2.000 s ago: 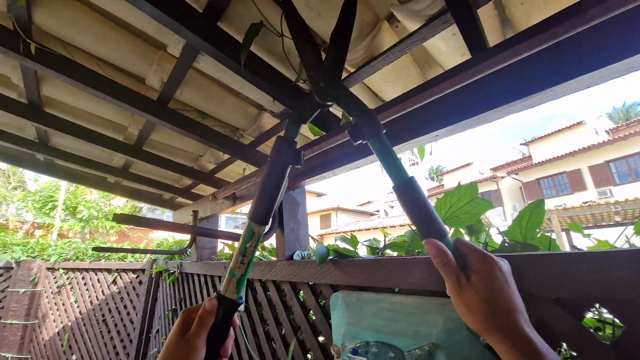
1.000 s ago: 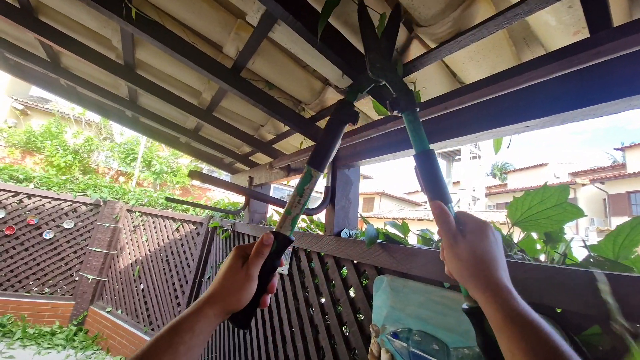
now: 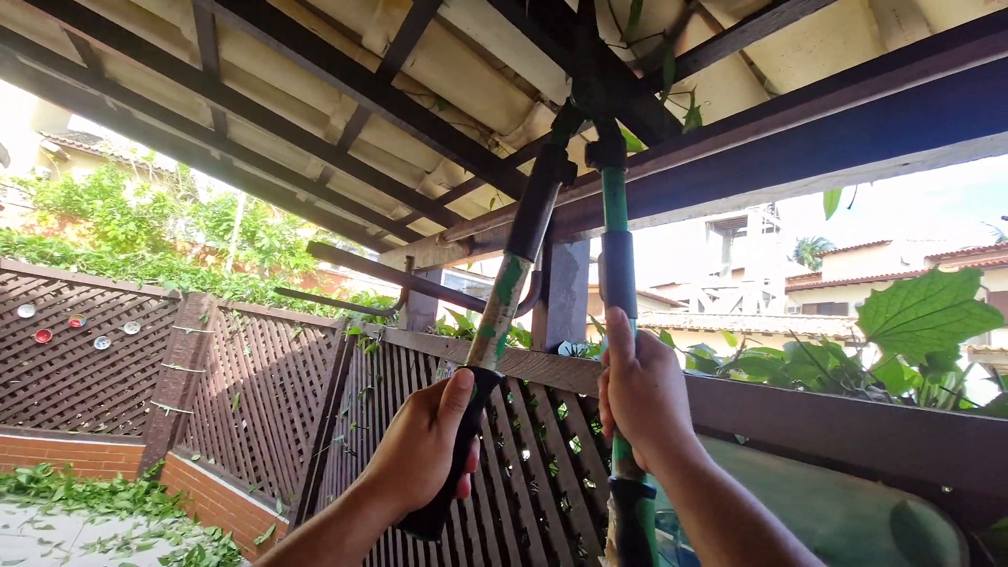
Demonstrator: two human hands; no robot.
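Observation:
A pair of long-handled hedge shears (image 3: 504,303) points up toward the roof, its handles nearly together. My left hand (image 3: 429,445) is wrapped around the black grip of the left handle. Higher up on the other handle, above its black grip, my right hand (image 3: 642,386) holds the green shaft. The dark blades (image 3: 587,59) reach up among the wooden rafters, where shadow hides their tips. Thin vine stems with green leaves (image 3: 693,116) hang just right of the blades, below the roof tiles (image 3: 492,87).
A dark roof beam (image 3: 787,150) crosses behind the shears. Metal bars (image 3: 394,276) jut out near a post (image 3: 563,291). Below runs a brown lattice fence (image 3: 264,394) with leafy plants (image 3: 929,323) along its top. Cut leaves (image 3: 102,500) litter the floor at lower left.
The shear handles have come closer together since the earlier frames. Both hands still hold them. The view has turned left, bringing the leaf-strewn floor into sight.

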